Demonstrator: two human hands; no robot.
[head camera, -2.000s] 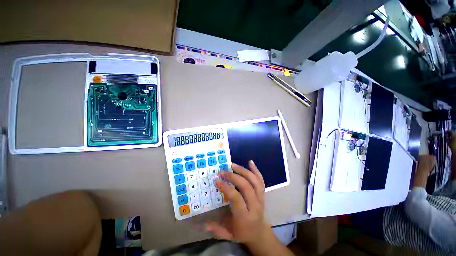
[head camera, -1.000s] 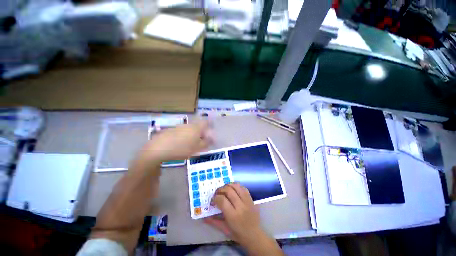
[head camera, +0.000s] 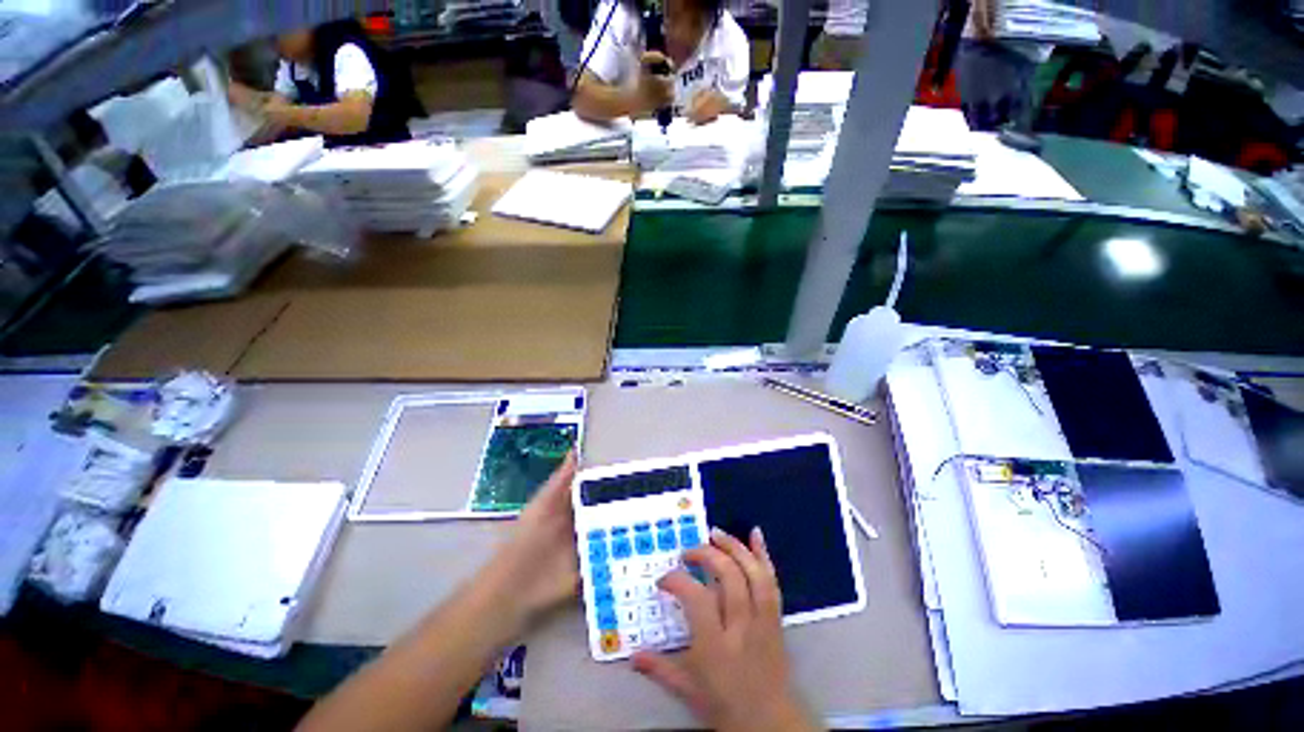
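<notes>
The calculator with writing tablet (head camera: 779, 532) lies face up in front of me, blue and orange keys left, dark panel right. My left hand (head camera: 548, 536) is at its left edge, with the fingertips near the upper left corner; part of the fingers is hidden. My right hand (head camera: 732, 622) is over the keypad with bent fingers, fingertips on or just above the keys. The display strip (head camera: 636, 485) is dark, and I cannot read digits on it.
A front housing (head camera: 375, 455) with green board lies behind left. White covers (head camera: 215, 558) are stacked at left, back halves (head camera: 1023, 572) on white sheets at right. A stylus (head camera: 862, 522), thin sticks (head camera: 820, 399) and squeeze bottle (head camera: 864, 352) are near the metal post (head camera: 847, 186). People work beyond.
My left hand has come down from above the front housing to the calculator's left edge. My right hand stays over the keys. The view has tilted up, showing more of the line.
</notes>
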